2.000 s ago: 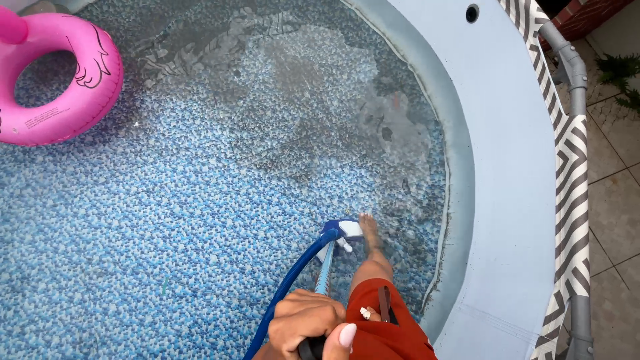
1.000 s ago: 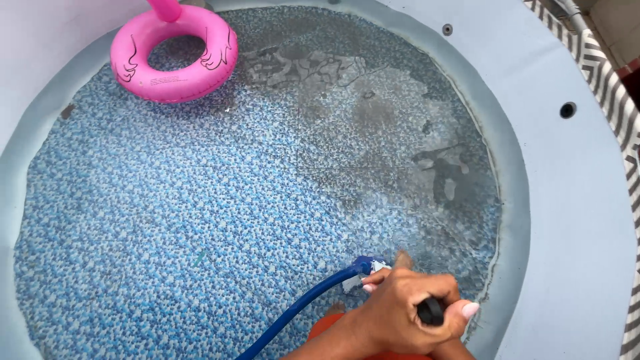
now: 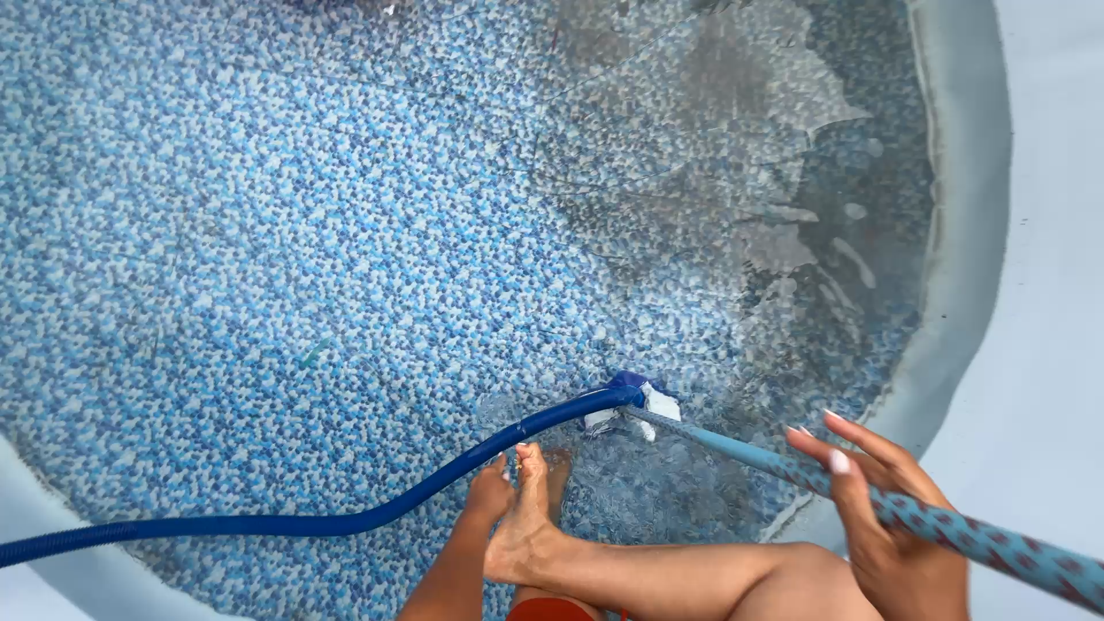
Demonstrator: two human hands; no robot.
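Observation:
A light-blue pole with dark spots (image 3: 949,528) slants from the lower right down to a blue and white pool vacuum head (image 3: 628,386) in shallow water. My right hand (image 3: 897,517) is around the pole with loosely bent fingers, the thumb and fingertips apart. A blue hose (image 3: 345,523) runs from the vacuum head to the left edge. At my raised bare foot (image 3: 526,526) is my left hand (image 3: 492,493), close beside or touching it near the toes; its fingers are partly hidden, so its grip is unclear.
The pool floor liner (image 3: 345,259) has a blue pebble pattern. Grey-brown sediment (image 3: 724,78) lies over its upper right part. The pale pool wall (image 3: 966,241) curves along the right, with another part at the lower left. My other foot is partly seen behind the raised one.
My left hand has come down to my foot, which is now raised. The pole now leans to the right in my right hand. The pink ring float has left the view.

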